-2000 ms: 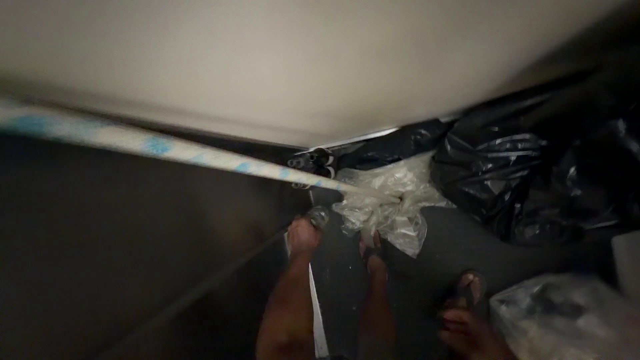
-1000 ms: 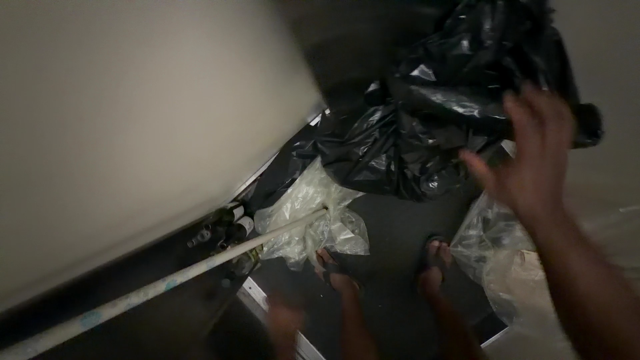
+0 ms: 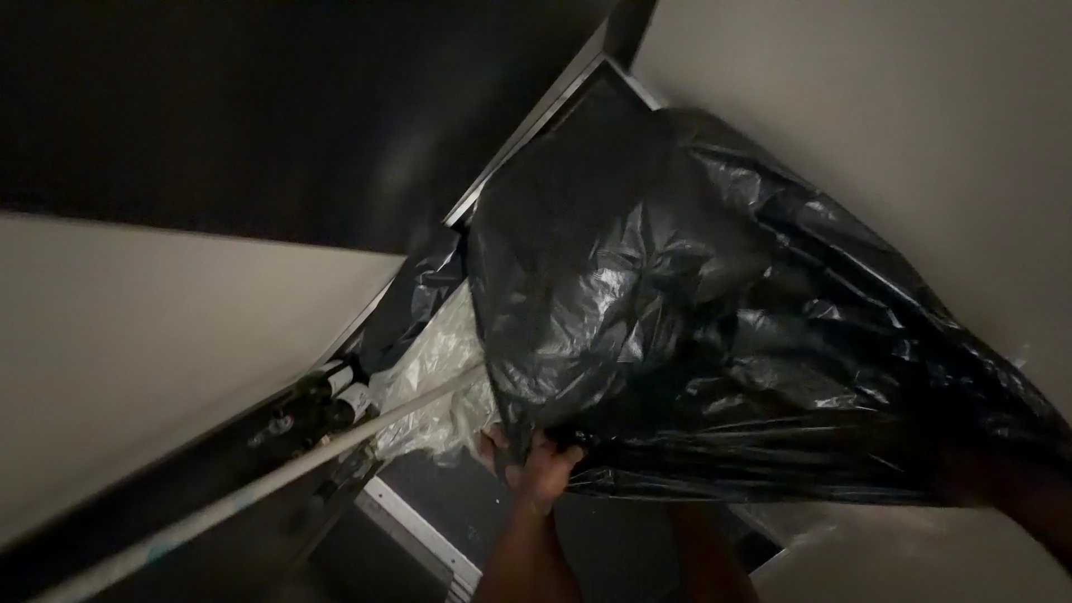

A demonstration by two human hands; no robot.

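A large black plastic bag (image 3: 670,310) spreads across the middle and right of the view. My left hand (image 3: 544,471) grips its lower left edge, fingers closed on the gathered plastic. At the far right edge, the dim wrist of my right hand (image 3: 997,486) meets the other end of the bag; its fingers are hidden in shadow and behind plastic. Left of the bag lies a crumpled clear plastic bag (image 3: 444,368), and a long pale pole (image 3: 285,477) with blue marks rests with its end against it.
Dark glass bottles (image 3: 335,394) with pale labels lie along the left wall. More black plastic (image 3: 410,310) sits in the corner behind. A metal floor strip (image 3: 419,536) crosses at lower left. Pale walls (image 3: 904,126) stand at both sides, and my legs show below the bag.
The black bag, bunched on the floor a second ago, is now stretched wide. My left hand has taken hold of its edge. The right hand, earlier raised with spread fingers, is now at the bag's far end.
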